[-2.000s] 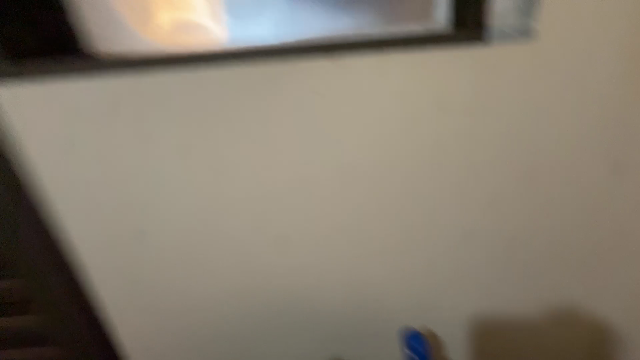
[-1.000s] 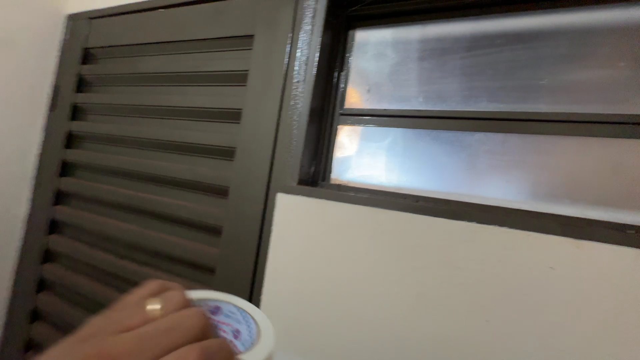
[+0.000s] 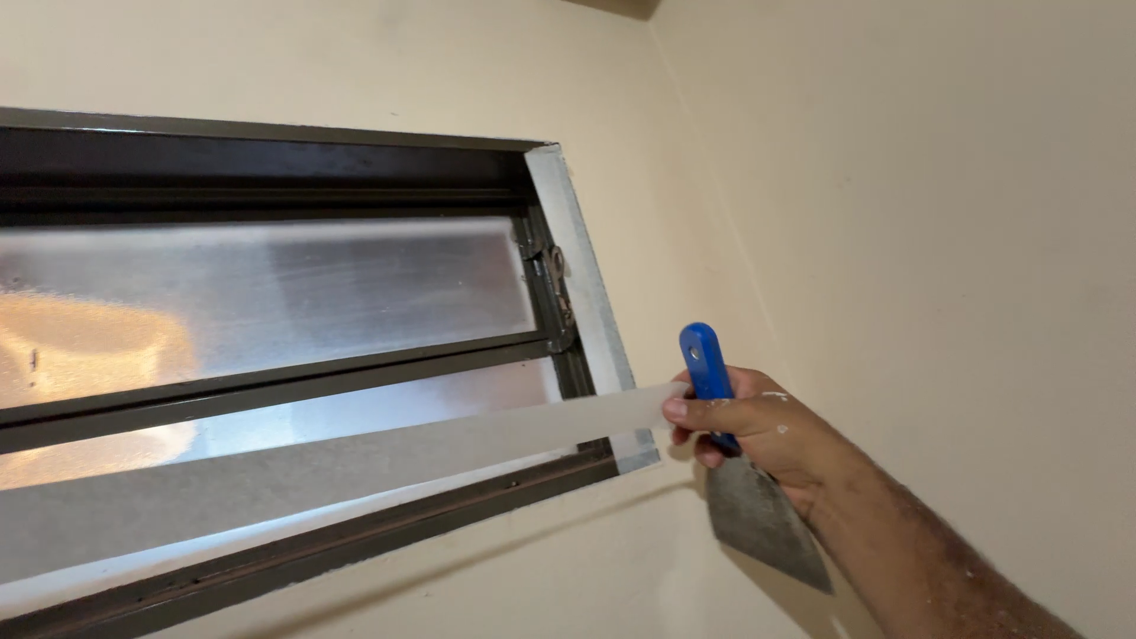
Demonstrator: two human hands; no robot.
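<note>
My right hand [image 3: 754,426] is beside the lower right corner of the window. It pinches the end of a strip of masking tape [image 3: 426,453] between thumb and fingers, and also holds a putty knife by its blue handle [image 3: 706,359], the metal blade [image 3: 763,524] pointing down. From my fingers the tape stretches left in front of the lower pane and runs out of view at the left edge. My left hand and the tape roll are not in view.
The window has a dark metal frame [image 3: 373,541], textured glass [image 3: 382,284] and a rusty latch [image 3: 559,284] at its right side. A pale grey strip [image 3: 581,266] lines the right edge of the opening. Cream walls [image 3: 932,222] meet in a corner to the right.
The view has swung right, away from the louvred shutter. One second ago a hand held a tape roll at the lower left; now a strip of tape is stretched out, its end in my right hand.
</note>
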